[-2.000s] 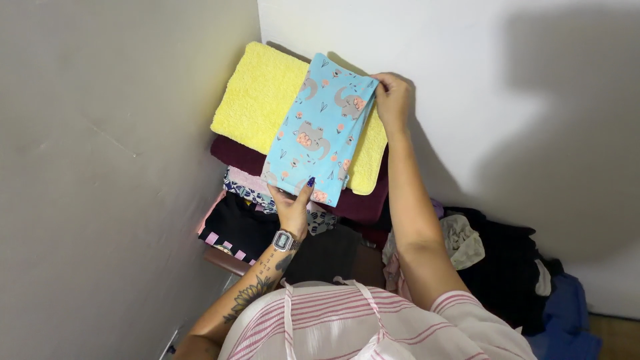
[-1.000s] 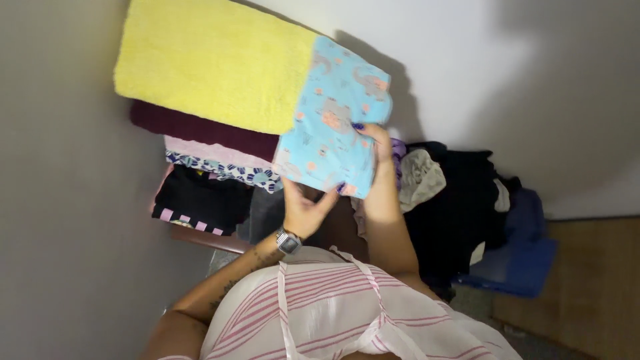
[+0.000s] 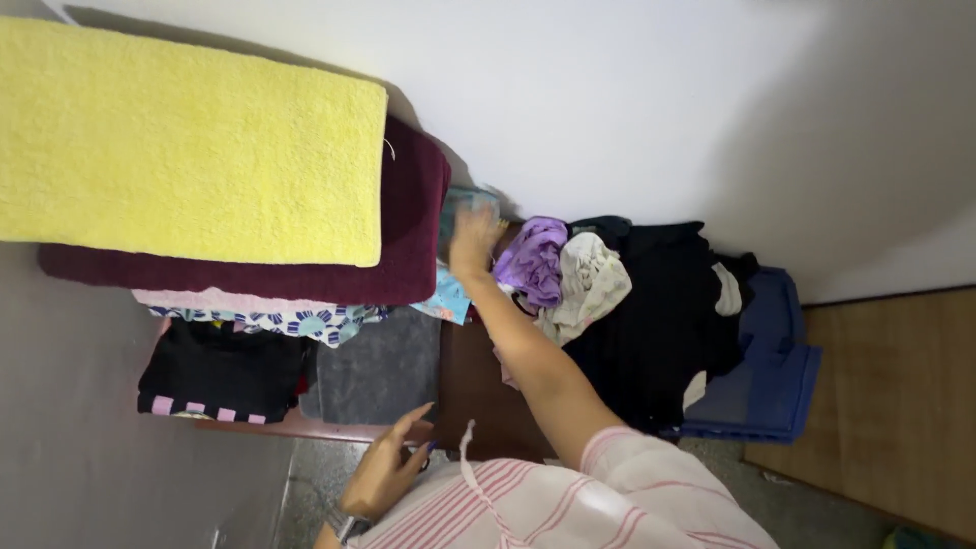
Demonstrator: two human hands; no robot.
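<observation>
My right hand [image 3: 474, 240], blurred, reaches down onto light blue printed cloth [image 3: 446, 296] beside the tall folded stack; whether its fingers grip the cloth cannot be told. My left hand [image 3: 386, 465], with a watch at the wrist, hovers near my body, fingers apart and holding nothing. A folded yellow towel [image 3: 191, 145] tops the stack, over a maroon towel [image 3: 415, 206], a pink cloth [image 3: 229, 300] and a blue-and-white patterned cloth [image 3: 316, 324]. In front lie folded black clothing [image 3: 221, 370] and a folded grey towel [image 3: 377, 370].
Right of my right hand, a purple cloth [image 3: 537, 259] and a crumpled cream cloth [image 3: 591, 286] lie against a heap of black clothes [image 3: 656, 328] on a blue plastic container [image 3: 762, 366]. A brown tabletop [image 3: 488, 396] lies under the piles. White and grey walls meet behind.
The light blue elephant-print cloth, held in both hands earlier, is now low beside the stack under my right hand. My left hand has let go and drawn back toward my body. The view has shifted.
</observation>
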